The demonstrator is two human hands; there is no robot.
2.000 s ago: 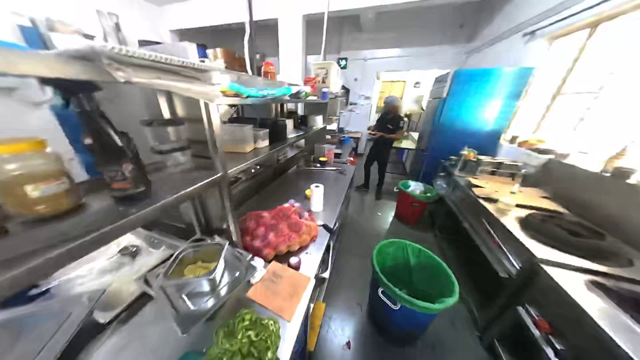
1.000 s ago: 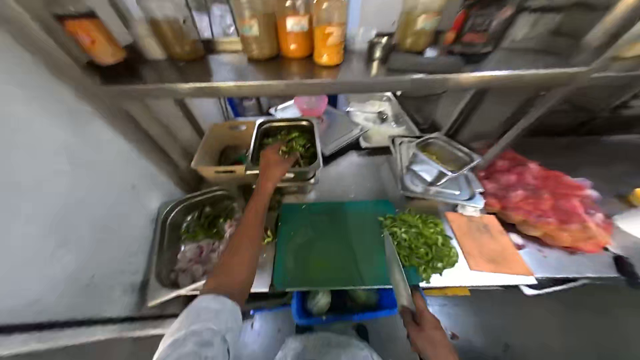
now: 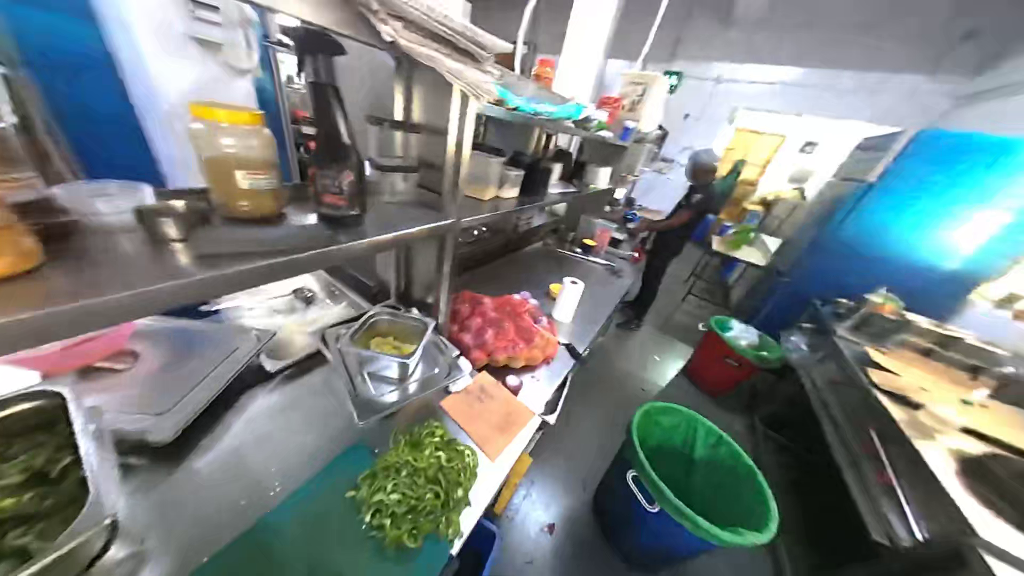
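Neither of my hands is in the head view, so what they hold is hidden. A heap of sliced green peppers [image 3: 418, 484] lies on the right end of the green cutting board [image 3: 308, 520]. Beyond it rests an orange-brown board [image 3: 488, 414]. Left of that, a steel pan with yellow-green contents [image 3: 392, 340] stands on steel trays. A red mesh sack of onions [image 3: 502, 330] lies behind. At the lower left edge is a steel pan of dark green leaves [image 3: 40, 464], beside a steel lid [image 3: 172, 372].
A shelf [image 3: 320, 260] with jars and a black bottle [image 3: 332, 136] crosses above the counter. A blue bin with green liner [image 3: 684, 488] and a red bin [image 3: 724, 360] stand on the floor. A person [image 3: 676, 232] stands farther back; stoves line the right.
The view has swung right from the counter. One second ago my left hand was in the pan of green leaves and my right held a knife beside the sliced peppers; both have left view.
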